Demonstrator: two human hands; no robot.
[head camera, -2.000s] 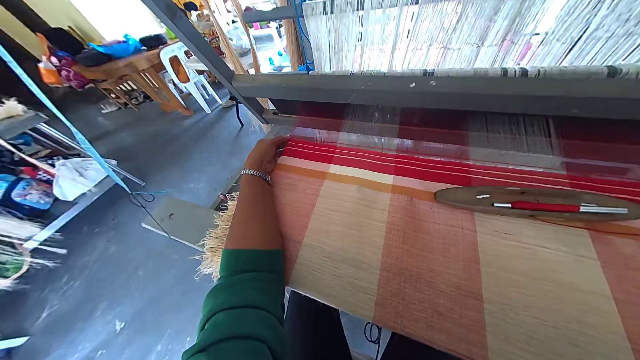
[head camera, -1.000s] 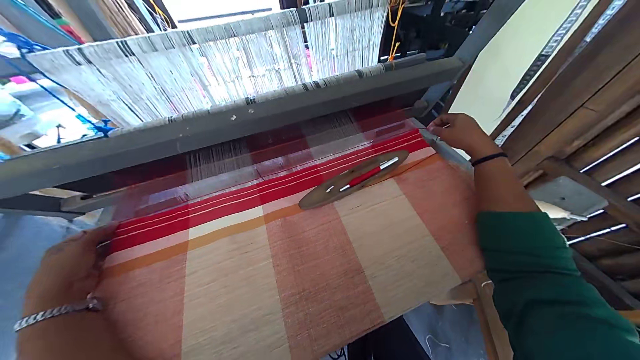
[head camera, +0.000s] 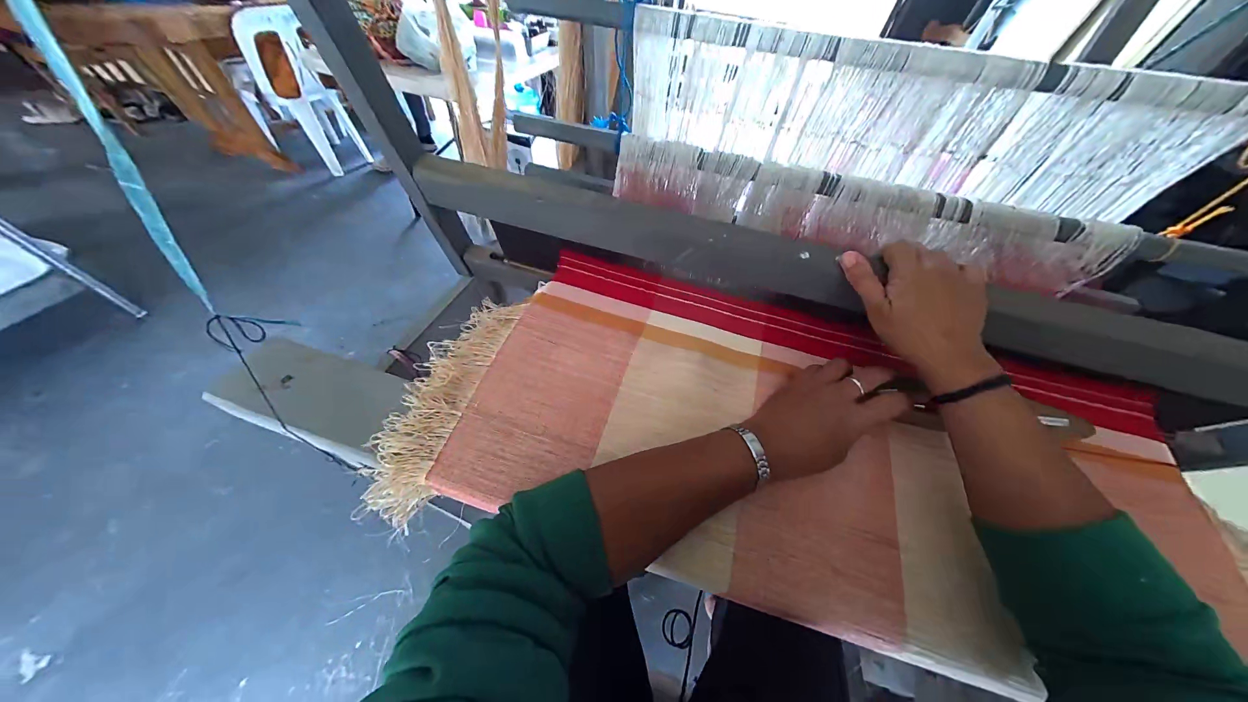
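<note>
Cloth in pink and cream with a red striped band (head camera: 682, 468) is stretched on a floor loom. My left hand (head camera: 824, 414), with a ring and a silver bracelet, lies over the cloth with its fingers at the left end of a wooden boat shuttle (head camera: 1058, 421); its grip is partly hidden. My right hand (head camera: 926, 302) rests on the grey wooden beater beam (head camera: 721, 244), its fingers over the top edge and thumb spread to the left. The beam stands against the red band. White string heddles (head camera: 877, 117) hang behind it.
A fringe of loose fibre (head camera: 439, 409) edges the cloth at left, above a grey board (head camera: 312, 395). A blue strap (head camera: 127, 166) with a dark cord hangs at left. Farther back are a white plastic chair (head camera: 297, 88) and a wooden table (head camera: 166, 29).
My hands, apart at the two cloth edges a second ago, are now close together, the left by the shuttle and the right on the beam. The beam has moved up to the red band. The view has swung left.
</note>
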